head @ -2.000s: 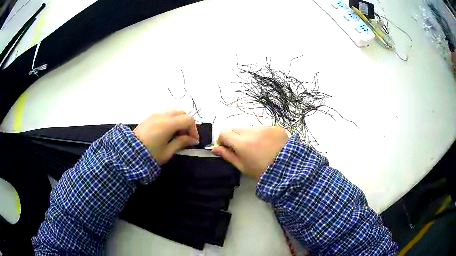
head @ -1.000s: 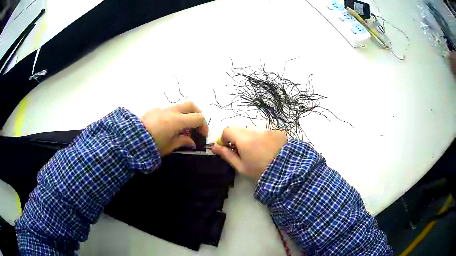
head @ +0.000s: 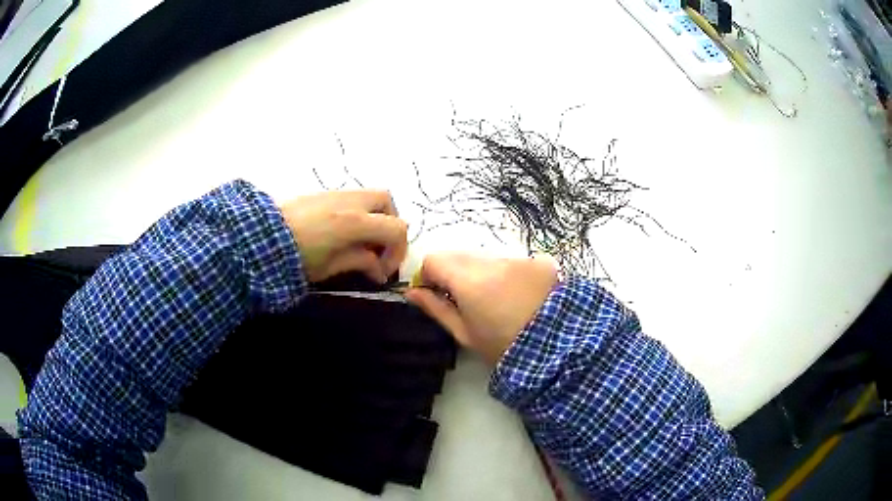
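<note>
Black fabric straps (head: 333, 382) lie fanned out on the white table, their stepped ends toward the right. My left hand (head: 352, 235) is closed on the end of one black strap above the fan. My right hand (head: 489, 298) is closed beside it, a yellow finger cot (head: 418, 280) on a fingertip. It holds small snips, mostly hidden in the fist, with thin dark tips (head: 399, 288) showing at the strap's end. A red cord (head: 555, 479) shows under the right sleeve.
A tangled pile of dark thread ends (head: 538, 186) lies beyond my hands. A tied black strap bundle (head: 147, 73) crosses the back left. A power strip (head: 692, 44), black adapter (head: 719, 15) and yellow-handled tool (head: 722, 41) lie at the back right of the white table (head: 782, 245).
My left hand has shifted slightly up and over the strap's end, which is now mostly covered. The fanned straps have moved a little left. My right hand stays nearly in place.
</note>
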